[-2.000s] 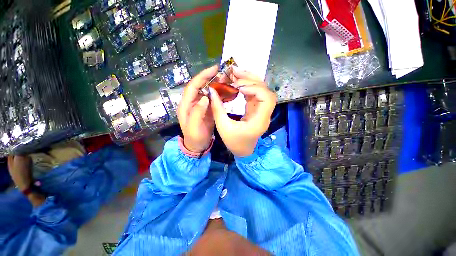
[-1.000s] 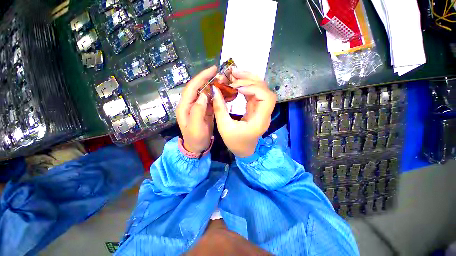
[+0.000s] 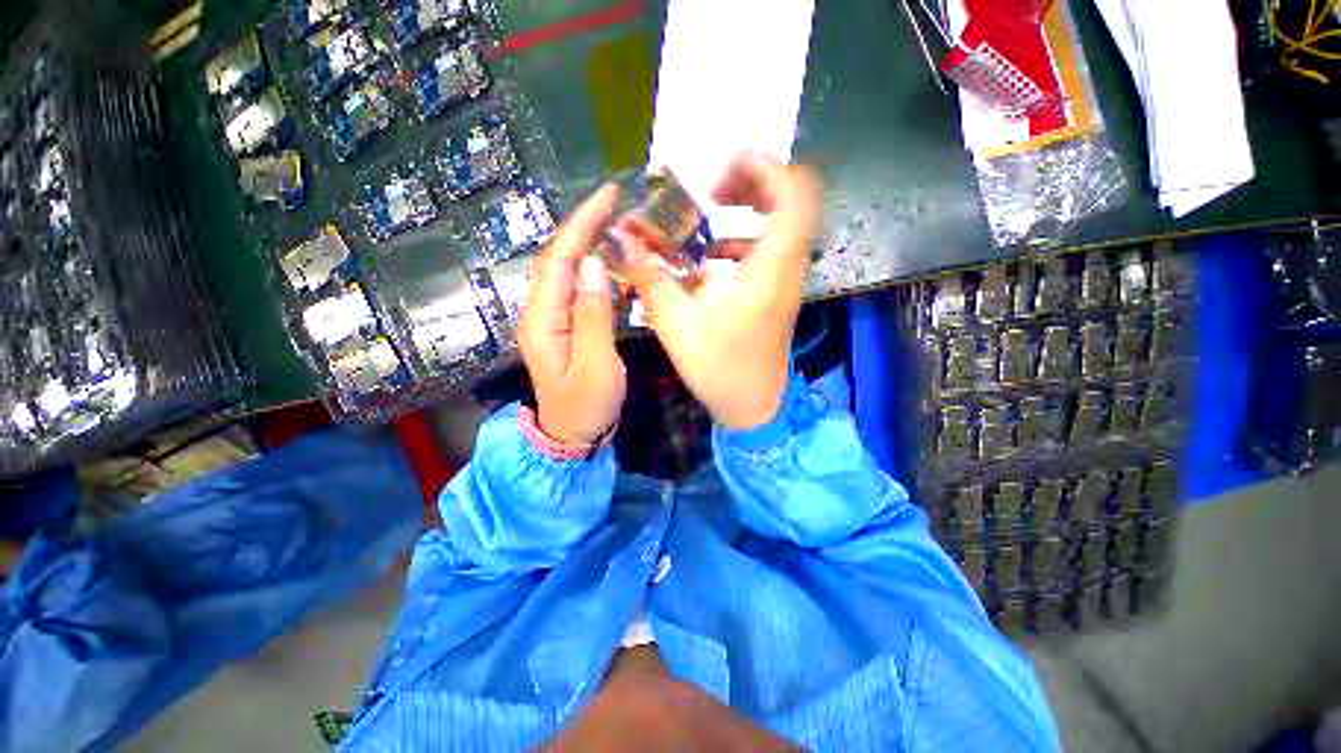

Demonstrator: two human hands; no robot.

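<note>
A small circuit board module with a shiny brownish face is between my two hands, above the bench's front edge. My left hand holds its left side with the fingertips. My right hand has its thumb against the module's lower part; its other fingers are raised, apart and blurred. A copper-brown patch shows near the thumb; whether it is stuck to the module cannot be told. A blank white backing strip lies on the bench just behind my hands.
A clear blister tray of modules lies left; a dark tray stack is farther left. Red strips, a clear plastic bag and white liners lie right. A lower tray of modules is below the bench edge. Another person's blue sleeve is lower left.
My right fingers have lifted and spread from the module, while the thumb stays against it. The module now shows a broader face. The other person's bare arm has gone from view at the lower left.
</note>
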